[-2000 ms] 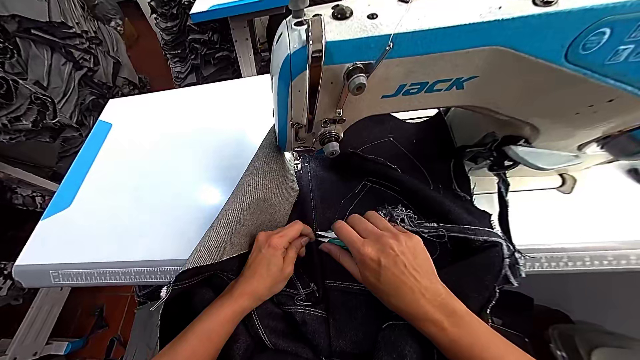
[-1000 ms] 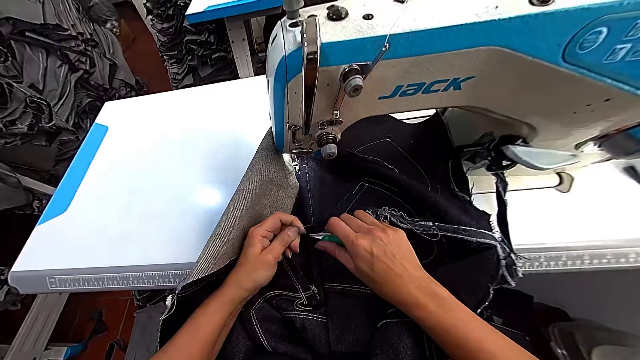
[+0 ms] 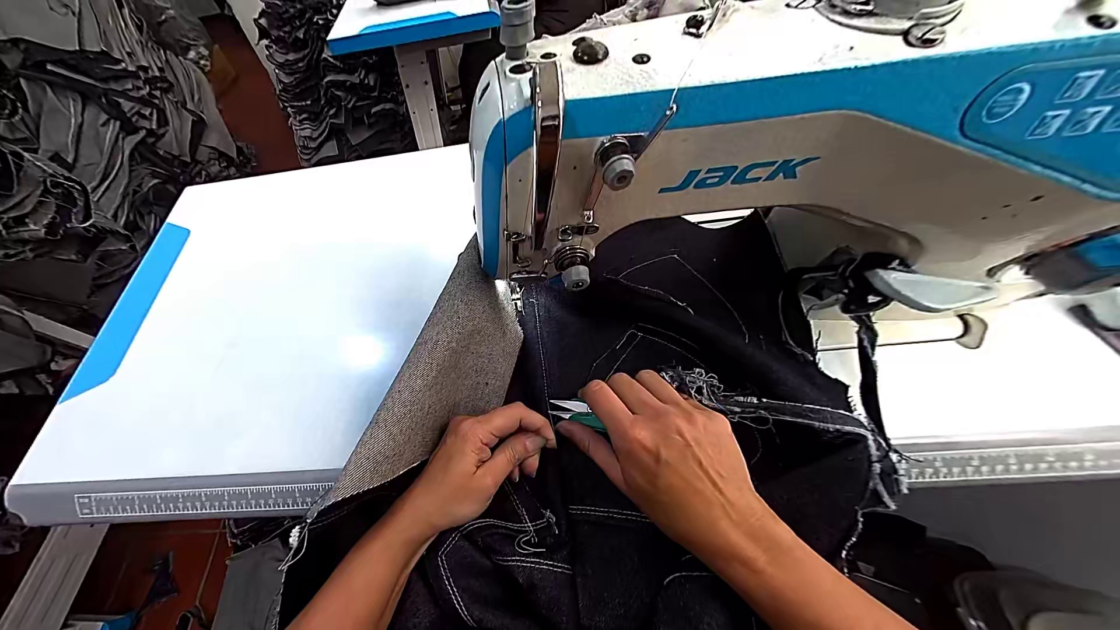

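Note:
My right hand (image 3: 669,442) is closed around green-handled thread snips (image 3: 577,415), whose metal blades point left over the seam of a dark denim garment (image 3: 612,534). Just left of the blade tips, my left hand (image 3: 490,455) has its thumb and forefinger pinched together at the seam; whether thread or cloth is between them is too small to tell. The garment runs up under the presser foot (image 3: 516,299) of a Jack sewing machine (image 3: 744,149). Its lighter reverse side (image 3: 437,394) is folded over at the left. Loose threads (image 3: 700,383) bunch beyond my right hand.
A white sewing table (image 3: 262,332) with a printed ruler edge reaches left of the machine. Piles of dark cloth (image 3: 87,131) lie at the far left, and stacked cloth (image 3: 337,87) stands behind the table. At the right is the machine's knee-shaped grey lever (image 3: 932,290).
Both hands stay near the same seam. The snips' blades appear more apart than one second ago, and the fingers of my left hand have shifted slightly.

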